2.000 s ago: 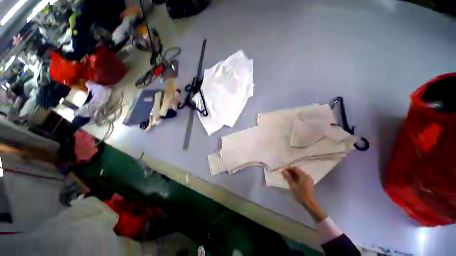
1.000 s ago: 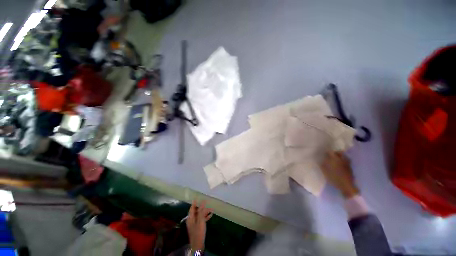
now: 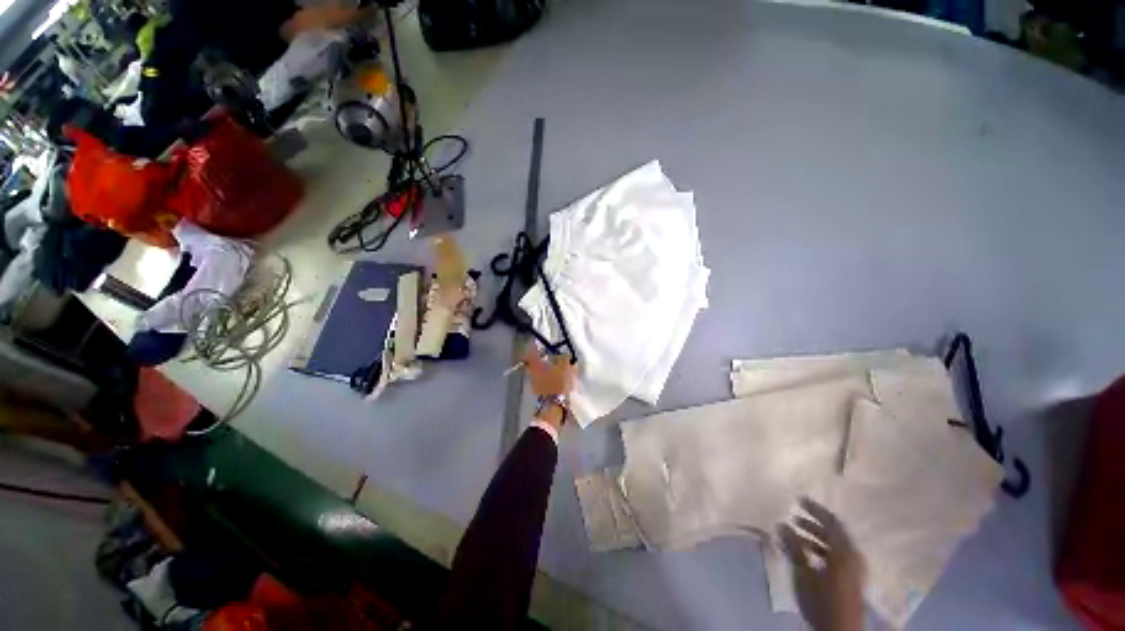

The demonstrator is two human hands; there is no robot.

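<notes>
Cream pattern pieces [image 3: 765, 456] lie layered at the lower right, with a black hanger [image 3: 975, 394] under their right end. My right hand [image 3: 820, 561] is over their lower part, slightly blurred, fingers apart, holding nothing. A white fabric piece [image 3: 629, 290] lies in the middle, beside several black hangers [image 3: 518, 290] on a metal ruler [image 3: 533, 185]. My left hand [image 3: 550, 380], with a wristwatch, is at the lower end of a hanger by the white fabric's corner. Whether its fingers grip the hanger is hard to tell.
A blue folder [image 3: 364, 321] with small cream pieces, coiled rope [image 3: 241, 327], a cutting machine [image 3: 370, 111] with black cable and red bags [image 3: 234, 179] are on the left. Another red bag [image 3: 1098, 518] is at the right edge. The table edge [image 3: 407, 505] runs along the lower left.
My left hand has come from beyond the table edge up to the hangers and white fabric. My right hand is lower in view, still over the cream pieces. The view has shifted.
</notes>
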